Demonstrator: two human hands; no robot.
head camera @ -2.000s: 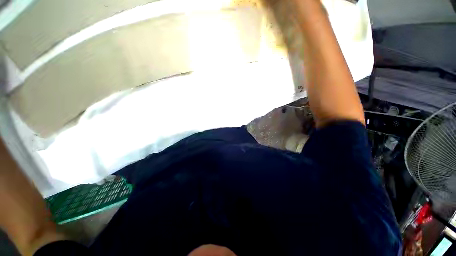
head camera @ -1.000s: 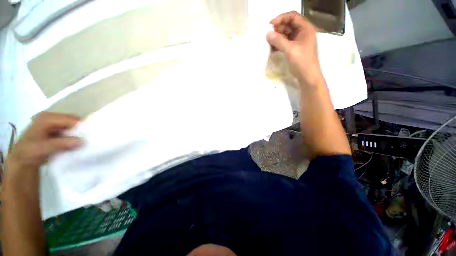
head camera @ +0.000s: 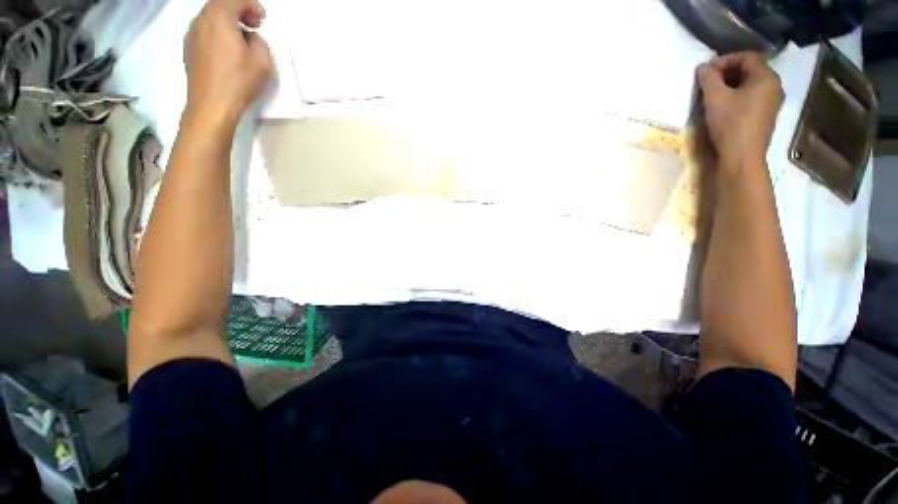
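A long beige fabric strip (head camera: 345, 162) lies across the white cloth (head camera: 443, 256); its middle is washed out by glare. Its left and right ends show slanted edges. My left hand (head camera: 228, 61) is beyond the strip's left end, fingers curled and pinched at the cloth's left edge. My right hand (head camera: 740, 96) is beyond the right end, thumb and fingers pinched at the cloth's right edge. The fingertips of both hands are partly hidden. Yellow-brown stains show beside the strip's right end.
A dark iron (head camera: 729, 25), cut off by the top edge, stands beyond my right hand. A brown metallic tray (head camera: 835, 123) is at the right. Layered brown and cream strips (head camera: 108, 202) and tied bundles (head camera: 44, 84) lie at the left. A green basket (head camera: 271, 335) is below the near edge.
The view has shifted, bringing the left piles and iron into sight. My left hand has moved from the cloth's near left to its far left. Both hands are now wide apart at the cloth's edges.
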